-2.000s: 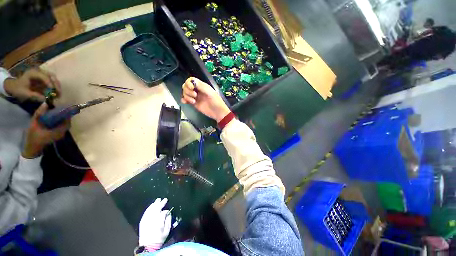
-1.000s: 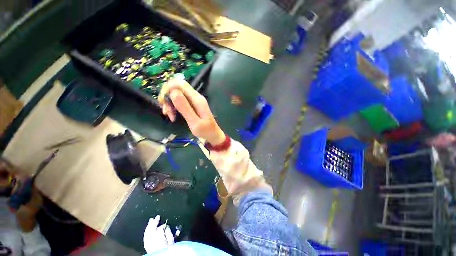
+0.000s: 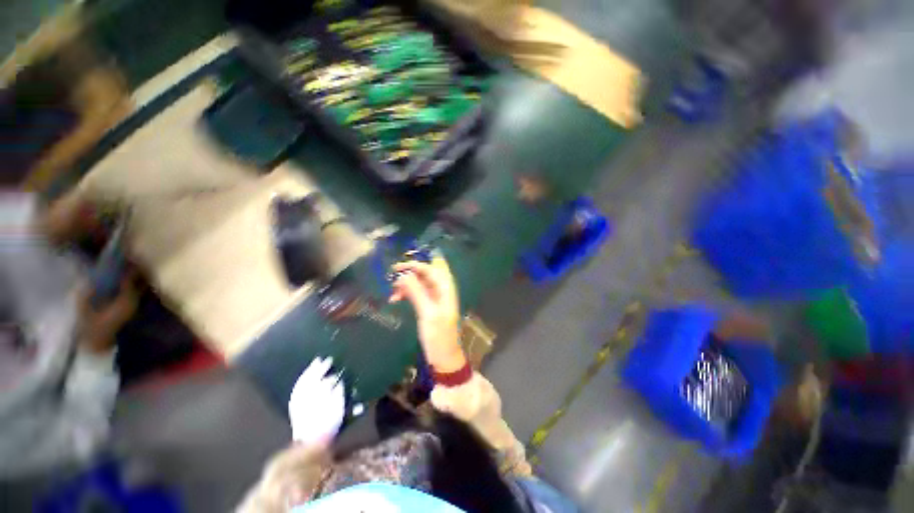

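The frame is strongly blurred. My right hand point(image 3: 431, 296), bare with a red wristband, is over the green bench at the edge nearest me. Its fingers are bent beside a blue-handled tool point(image 3: 393, 252); whether they touch or hold it is unclear. My left hand point(image 3: 318, 401), in a white glove, is low at the near bench edge; small pale bits show beside it, and whether it holds anything is unclear. The black bin point(image 3: 426, 172) heaped with green boards point(image 3: 386, 85) is beyond my right hand.
A black reel point(image 3: 299, 240) and a dark hand tool point(image 3: 359, 309) are left of my right hand. A dark green tray point(image 3: 251, 122) lies near the cardboard point(image 3: 185, 225). A co-worker's hands hold a blue-grey tool point(image 3: 108, 266) at left. Blue crates point(image 3: 651, 361) stand on the floor at right.
My right hand has left the black bin and come back toward me, beside the blue-handled tool. My gloved hand shows a little higher. The whole view has shifted.
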